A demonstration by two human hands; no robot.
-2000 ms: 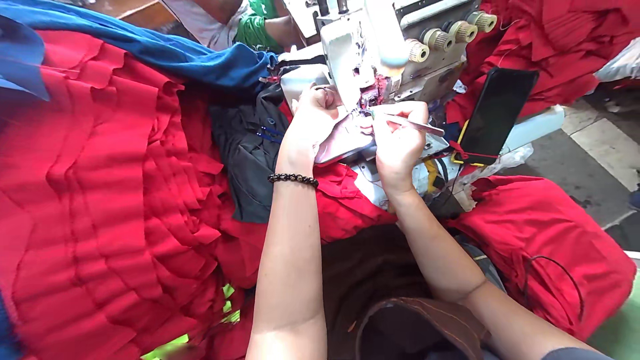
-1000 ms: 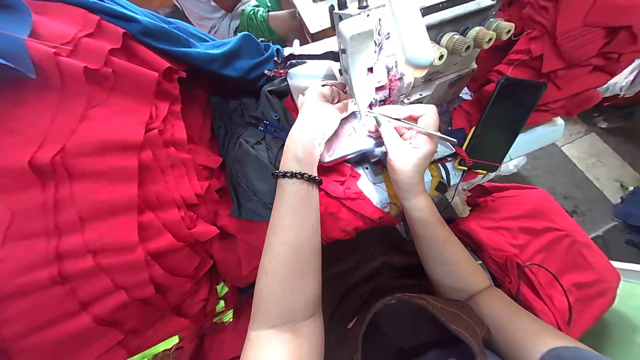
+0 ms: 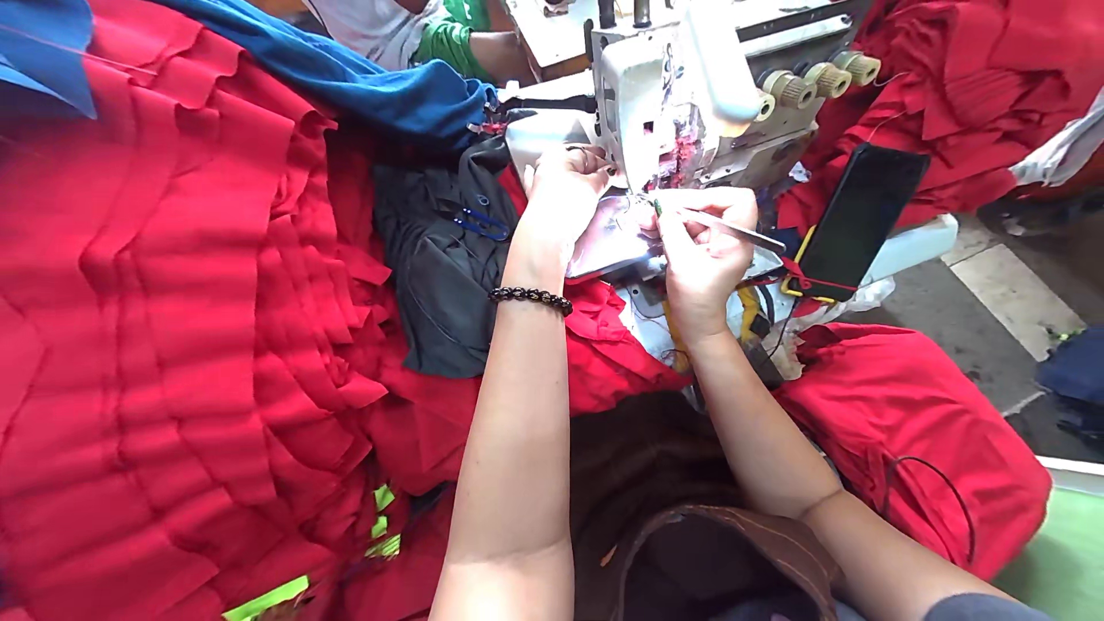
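An overlock sewing machine [image 3: 642,103] with tension dials [image 3: 789,88] stands at the top centre. My right hand [image 3: 709,250] grips metal tweezers [image 3: 733,229], their tips near the needle area. My left hand [image 3: 569,185] rests at the left of the needle area, fingertips bent together; whether they hold a thread is too small to tell. A shiny machine plate [image 3: 611,235] lies between the two hands. Thread snips with a blue handle [image 3: 483,224] lie on dark grey fabric [image 3: 444,276] left of my left hand.
Layered red fabric [image 3: 190,302] fills the left side, with blue cloth [image 3: 362,65] behind. A phone [image 3: 867,220] leans right of the machine. Red fabric lies in a bundle [image 3: 923,440] at lower right and in a heap [image 3: 975,95] at upper right. Another person's arm [image 3: 500,59] shows at the top.
My right hand has moved slightly away from the needle area, still gripping the tweezers. My left hand has stayed beside the machine. The view has shifted a little.
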